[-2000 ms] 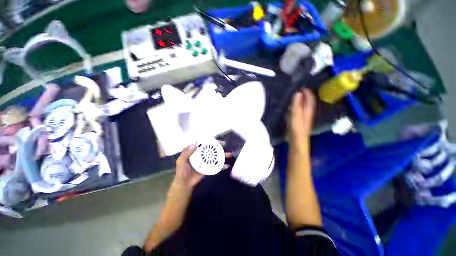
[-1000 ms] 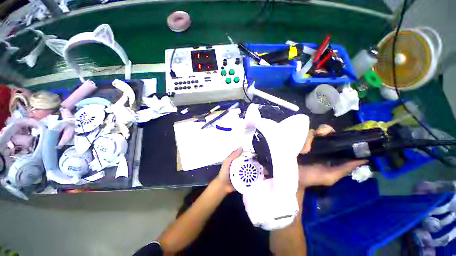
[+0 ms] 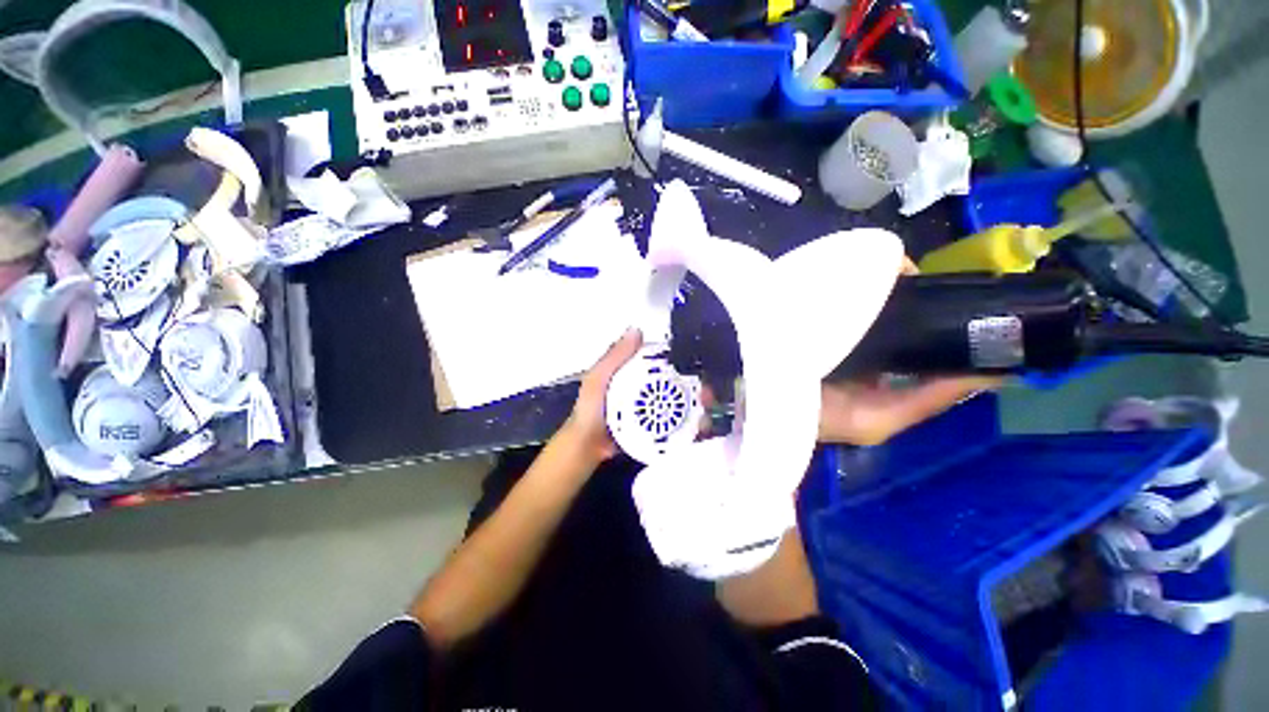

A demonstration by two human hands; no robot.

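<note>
The white cat-ear headphones (image 3: 786, 348) are held over my lap at the bench edge, pointed ears upward. My left hand (image 3: 607, 397) grips the ear cup with the holed speaker plate (image 3: 657, 405), which faces up. My right hand (image 3: 891, 406) holds the black electric screwdriver (image 3: 960, 323), which lies level behind the headphones with its cord to the right. A thin metal shaft shows between the headband and the speaker plate's right side. The headband hides part of the tool and some right fingers; whether the tip touches a screw cannot be told.
Paper on a clipboard (image 3: 515, 327) with pens lies on the black mat. A tray of headphone parts (image 3: 299, 348) is at left, a test instrument (image 3: 487, 104) behind. Blue bins (image 3: 870, 84), a yellow bottle (image 3: 988, 252) and a round container (image 3: 867, 160) stand at right; a blue crate (image 3: 946, 556) is below.
My right hand has taken hold of the screwdriver since the earliest frame and has brought it left, against the headphones. The headphones turned, and the view shifted between frames.
</note>
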